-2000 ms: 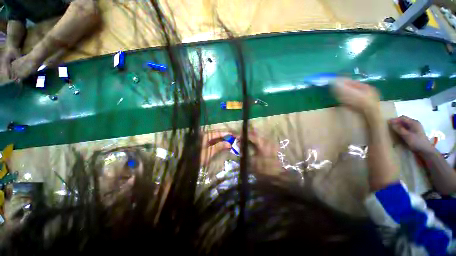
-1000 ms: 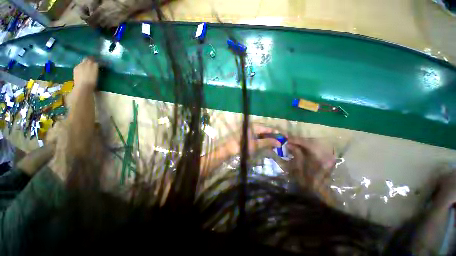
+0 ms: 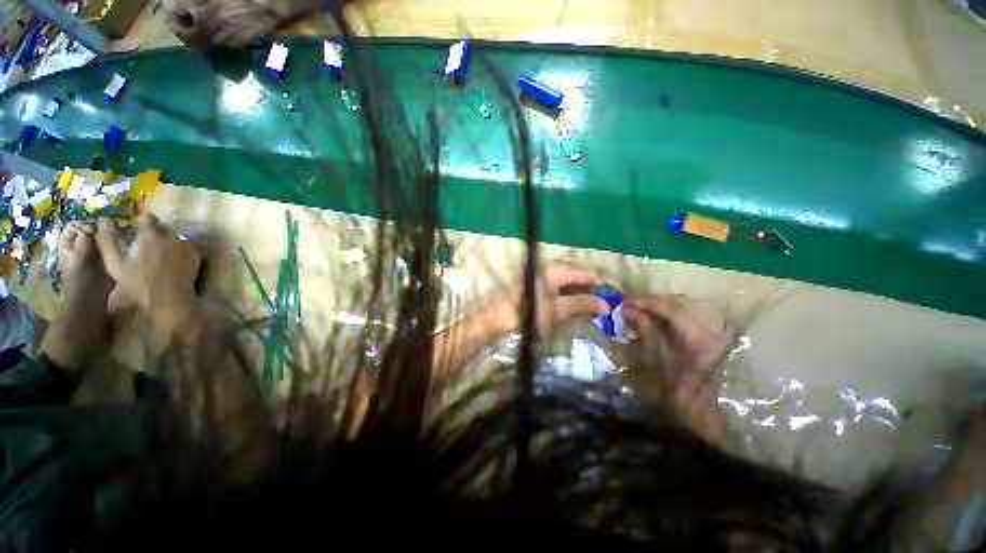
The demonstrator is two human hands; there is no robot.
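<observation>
My left hand (image 3: pixel 508 315) comes in from the left, partly behind dark hair strands, with its fingertips on a small blue battery pack (image 3: pixel 608 297). My right hand (image 3: pixel 687 340) grips the same pack from the right. A white pad (image 3: pixel 616 325) is at the pack's lower side, between the fingers. Loose white pads (image 3: pixel 589 359) lie on the bench just below my hands. The hair hides parts of both hands and of the bench.
A green belt (image 3: pixel 638 162) runs across beyond the bench, carrying blue packs (image 3: pixel 540 92) and one tan-faced pack (image 3: pixel 705 227). Green strips (image 3: pixel 283 292) lie to the left. A neighbour's hands (image 3: pixel 141 265) are beside heaped yellow and white pieces (image 3: pixel 76 200). Another person's hand (image 3: pixel 232 22) is beyond the belt.
The view has swung left since the first frame. Packs on the belt have shifted right. The left neighbour's hand has drawn back from the belt. The white pad between my fingers shows more than before.
</observation>
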